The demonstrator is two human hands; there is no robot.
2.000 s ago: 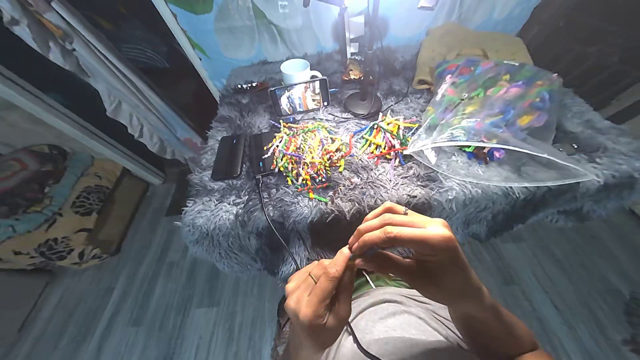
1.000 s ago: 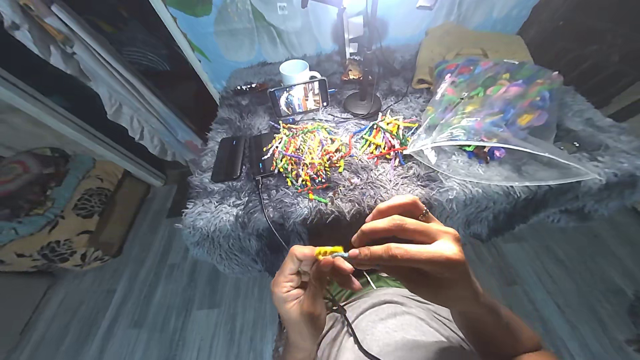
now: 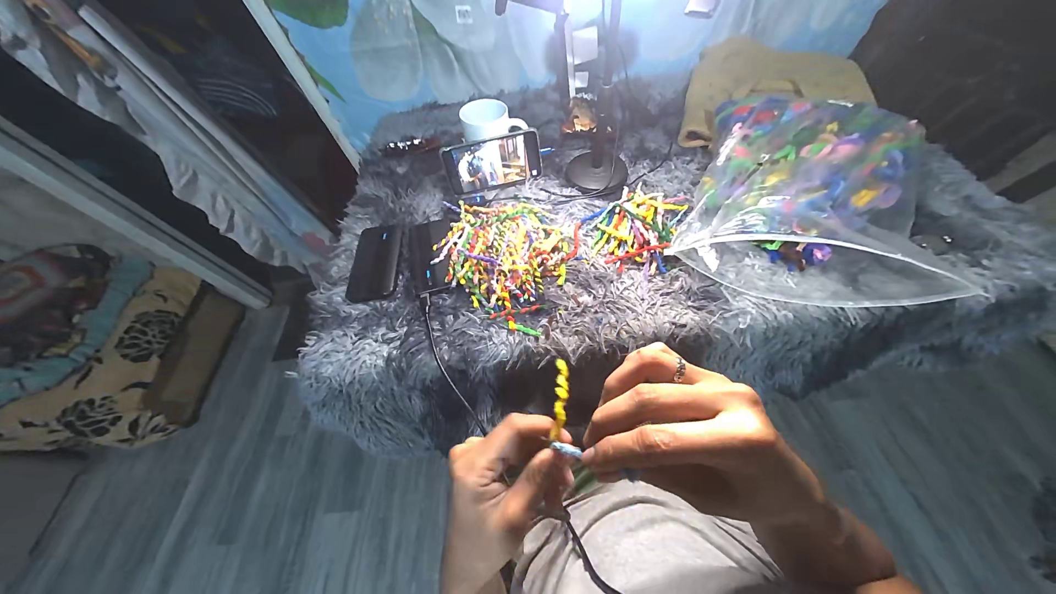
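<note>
My left hand (image 3: 511, 478) pinches a twisted yellow strand (image 3: 562, 396), which stands upright above the thumb and fingertips. A light blue strand (image 3: 567, 450) crosses at the base of the yellow one, held between both hands. The thumb and fingertips of my right hand (image 3: 685, 421), which wears a ring, grip the light blue strand's other side. Beyond the hands, on the grey shaggy cover, lie a large pile of short multicoloured twisted strands (image 3: 503, 252) and a smaller pile (image 3: 635, 227). To their right, an open clear plastic bag (image 3: 825, 181) holds many coloured pieces.
A phone (image 3: 493, 161) with a lit screen leans before a white mug (image 3: 487, 120). The lamp's round base (image 3: 596, 171) stands to their right. A black power bank (image 3: 375, 264) lies at the left, near a dark device (image 3: 431, 257) with a cable. Folded beige cloth (image 3: 767, 78) is at the back.
The yellow strand has come into view and turned from lying sideways between my hands to upright. My hands remain close together near my lap. The piles and bag have not moved.
</note>
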